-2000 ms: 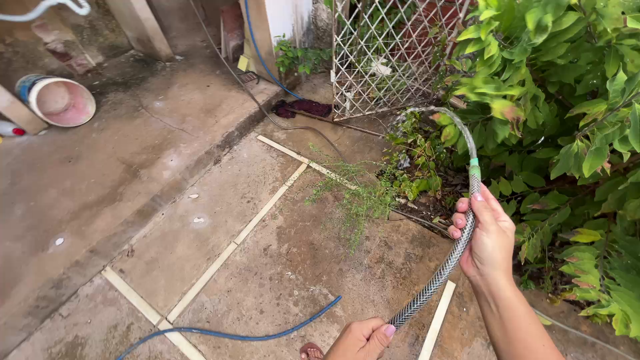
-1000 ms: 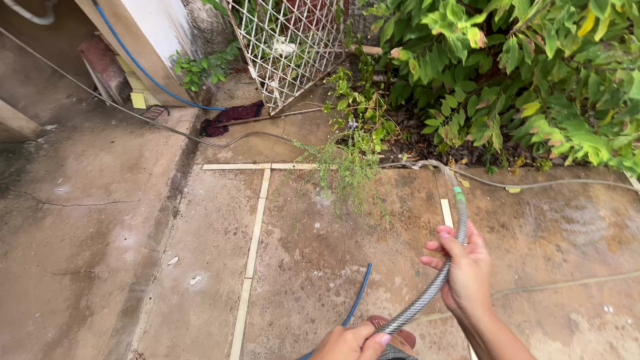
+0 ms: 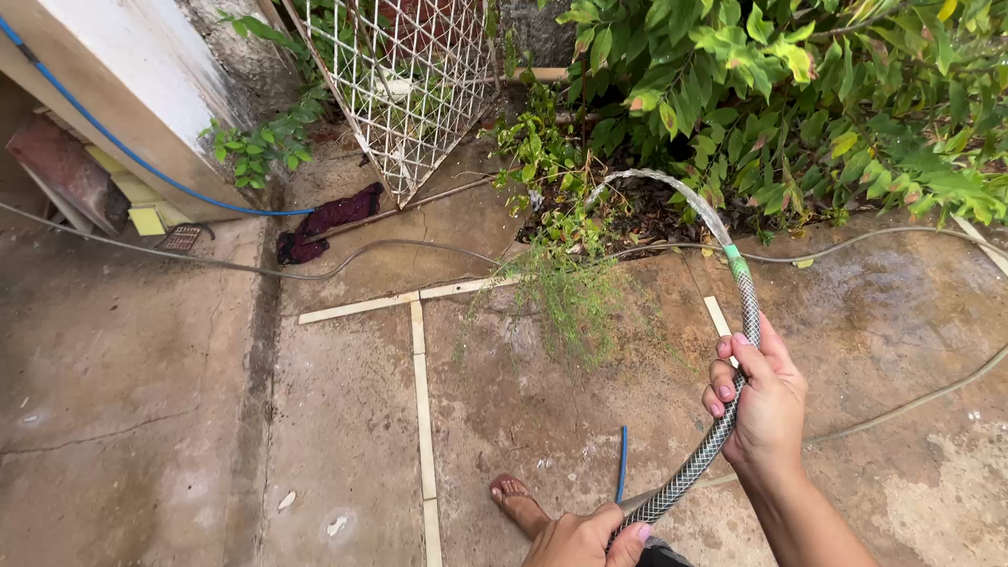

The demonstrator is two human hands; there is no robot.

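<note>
A braided garden hose (image 3: 693,461) with a green end rises from the bottom of the view. My right hand (image 3: 760,390) is closed around it a little below the green end. Lower down, at the bottom edge, my left hand (image 3: 587,539) grips the same hose. A stream of water (image 3: 693,197) arcs out of its mouth up and to the left, and comes down among the plants (image 3: 583,220) at the edge of the soil bed. Feathery green sprigs (image 3: 575,307) hang over the wet concrete below that spot.
A white metal lattice (image 3: 402,102) leans at the back near a dark red cloth (image 3: 335,220). A thin hose (image 3: 378,246) crosses the concrete floor, and a blue hose (image 3: 118,142) runs down the pillar. Leafy bushes (image 3: 850,118) fill the upper right. A sandalled foot (image 3: 520,504) stands near my left hand.
The view has swung to the right, and the bucket seen at the far left two seconds ago is out of frame. Both hands keep their hold on the hose, and water still flows.
</note>
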